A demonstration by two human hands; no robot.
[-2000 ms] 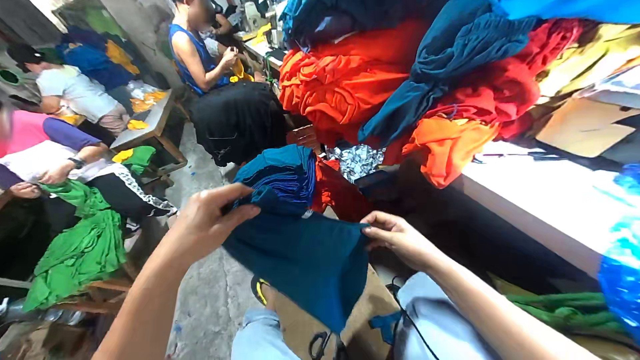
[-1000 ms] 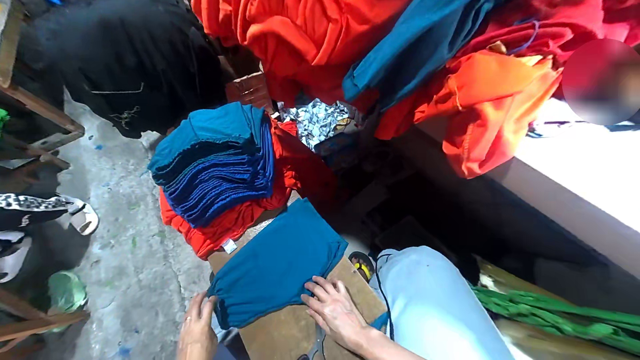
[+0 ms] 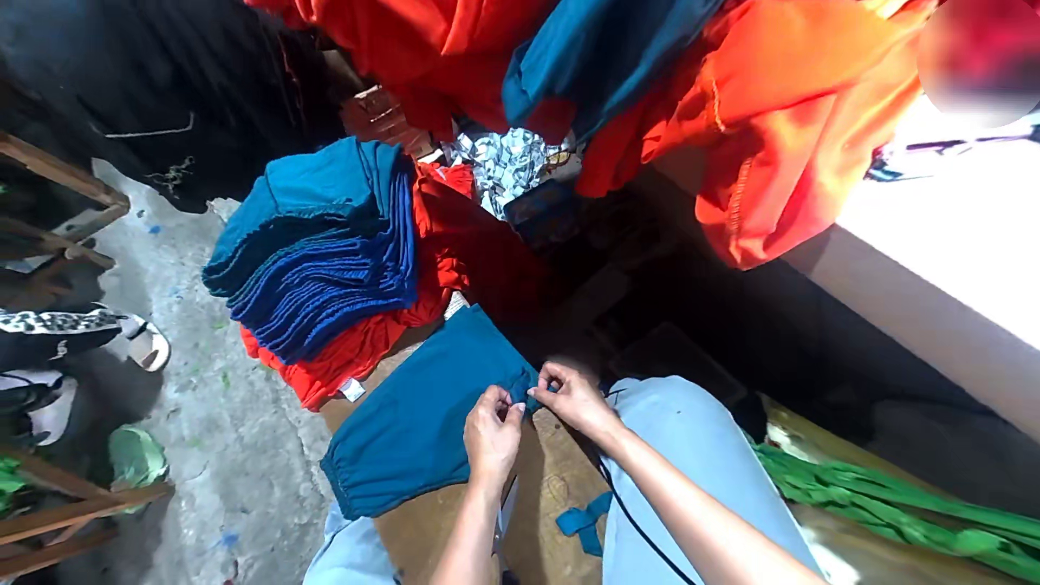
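Note:
A teal fabric garment piece [image 3: 422, 414] lies flat on a brown board [image 3: 455, 528] between my knees, its gathered edge at the lower left. At the piece's right edge, my left hand [image 3: 494, 431] pinches the cloth between thumb and fingertips. Close beside it, my right hand [image 3: 573, 398] pinches the same edge near the corner. What lies between the fingertips is too small to tell. Partly under my left forearm is a metal tool, mostly hidden. A small teal scrap [image 3: 583, 524] rests on the board below my right hand.
Folded teal and blue pieces [image 3: 325, 244] are stacked on red cloth [image 3: 349, 357] beyond the board. Orange and teal fabric [image 3: 780, 106] hangs over a white table [image 3: 959, 219] at right. Green cloth [image 3: 894, 496] lies lower right; wooden stool legs [image 3: 81, 504] and a person's sandal [image 3: 146, 343] are at left.
The teal piece, held up between both hands at first, now lies on the board. Both hands have come together at its right edge. The view has tilted down.

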